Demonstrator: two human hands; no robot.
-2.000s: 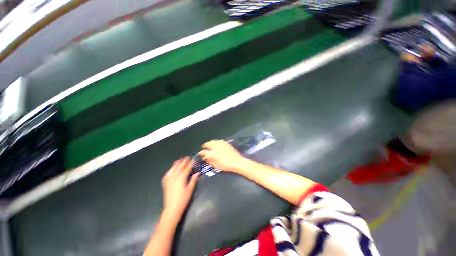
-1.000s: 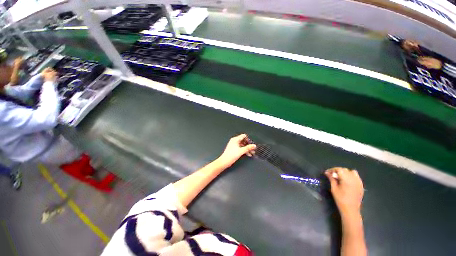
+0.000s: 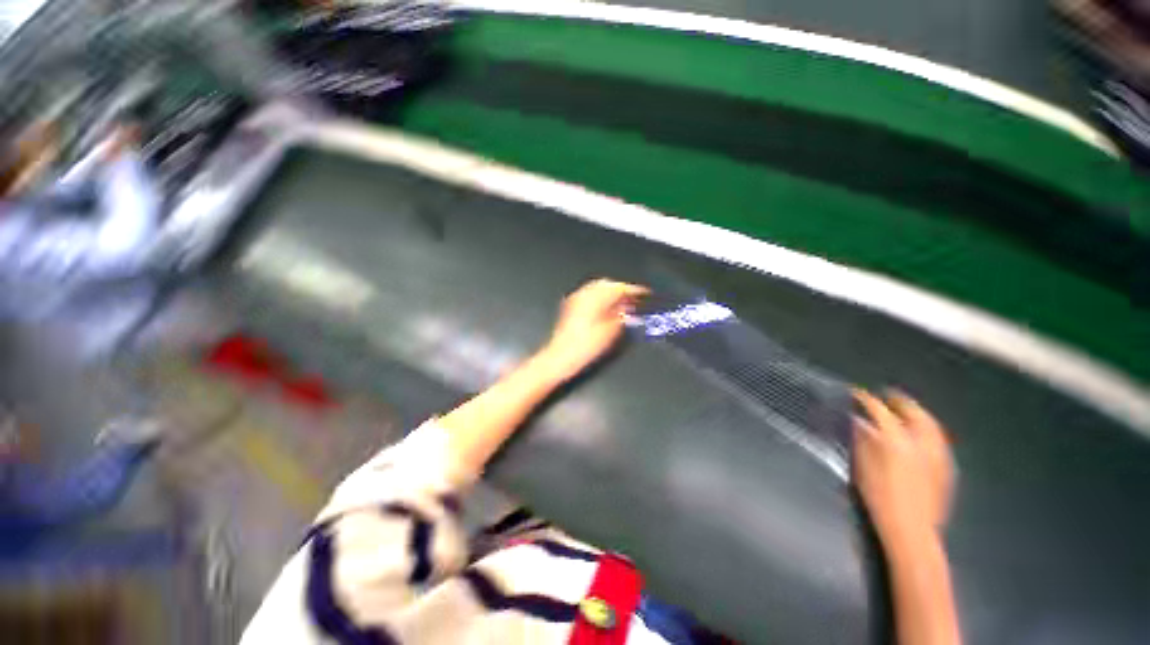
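A clear, greyish carrier strip (image 3: pixel 769 376) with a fine grid of dark marks and a bright reflection near its left end lies on or just above the dark grey-green bench (image 3: pixel 681 542). My left hand (image 3: pixel 595 330) holds its left end between thumb and fingers. My right hand (image 3: pixel 903 464) is at its right end, fingers bent over the edge. Whether the strip touches the bench is hard to tell. No tweezers show.
A green conveyor belt (image 3: pixel 782 151) with a white edge rail (image 3: pixel 706 247) runs beyond the strip. Blurred dark trays (image 3: pixel 353 63) stand at the upper left. A person in light blue (image 3: pixel 95 227) is at the left. A red object (image 3: pixel 267 372) is below the bench's left side.
The view has shifted and blurred. Both hands still hold the strip's ends; it looks more stretched out, and the bright reflection has moved from its right part to its left end.
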